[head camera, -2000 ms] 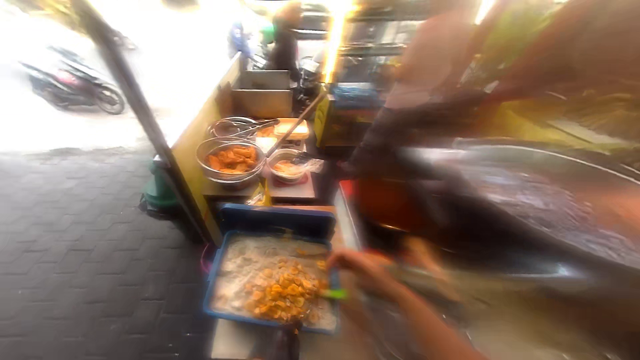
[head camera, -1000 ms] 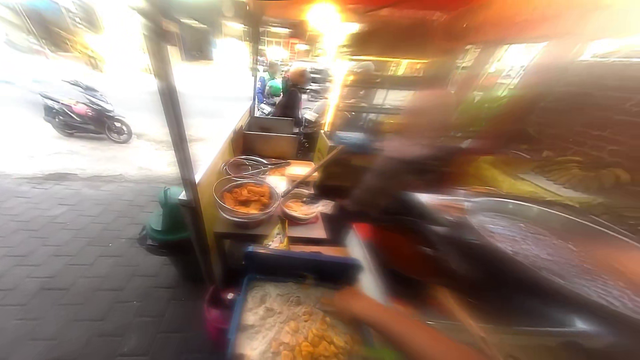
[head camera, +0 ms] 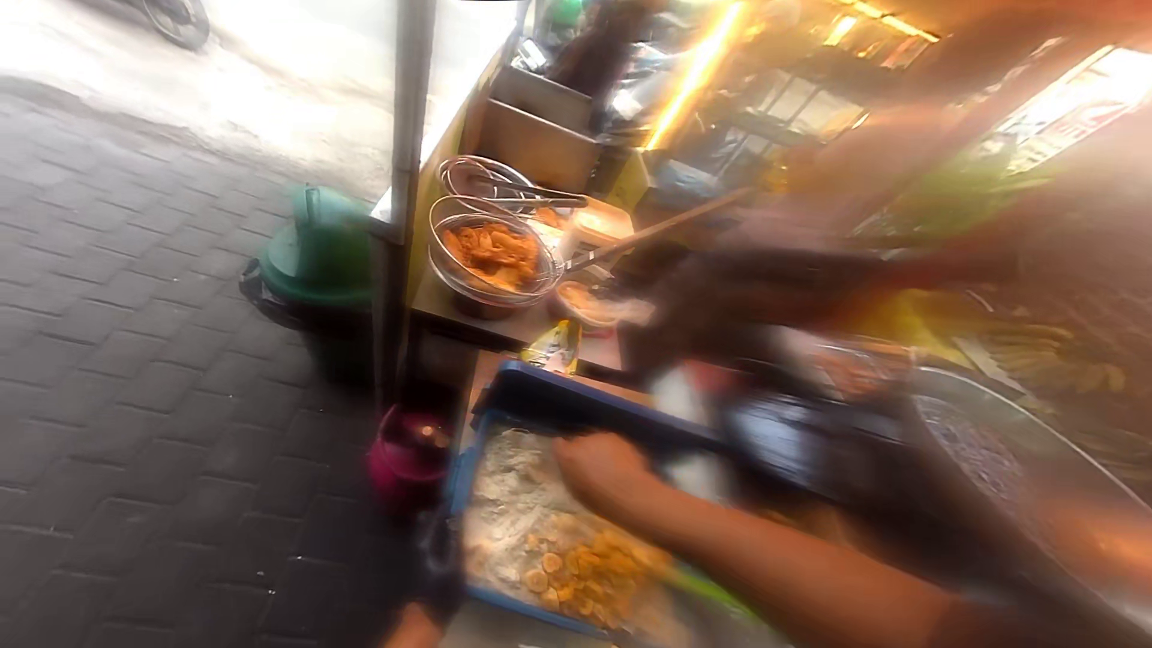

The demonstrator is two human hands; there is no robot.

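Note:
My right hand [head camera: 603, 463] is over the far part of a blue-rimmed tray [head camera: 461, 477] of white flour [head camera: 513, 486]. Its fingers look curled; blur hides whether they hold anything. Small yellow-orange food pieces [head camera: 585, 567] lie in the flour at the near side of the tray, with a blurred bright green thing [head camera: 715, 589] by its right edge. Only part of my left hand [head camera: 414, 625] shows at the bottom edge, close to a dark blurred object [head camera: 441, 544] beside the tray's left rim. Whether it grips that object is unclear.
Beyond the tray, a wire strainer [head camera: 495, 252] holds orange fried food, near a long wooden handle [head camera: 666, 229]. A blurred person [head camera: 774, 297] is close at right, by a large metal pan [head camera: 1071, 450]. A post [head camera: 400, 180], a green-lidded bin [head camera: 328, 252] and a pink bucket [head camera: 409, 459] stand left.
My right hand has moved from the tray's right edge to over the flour at its far part. The view has shifted considerably.

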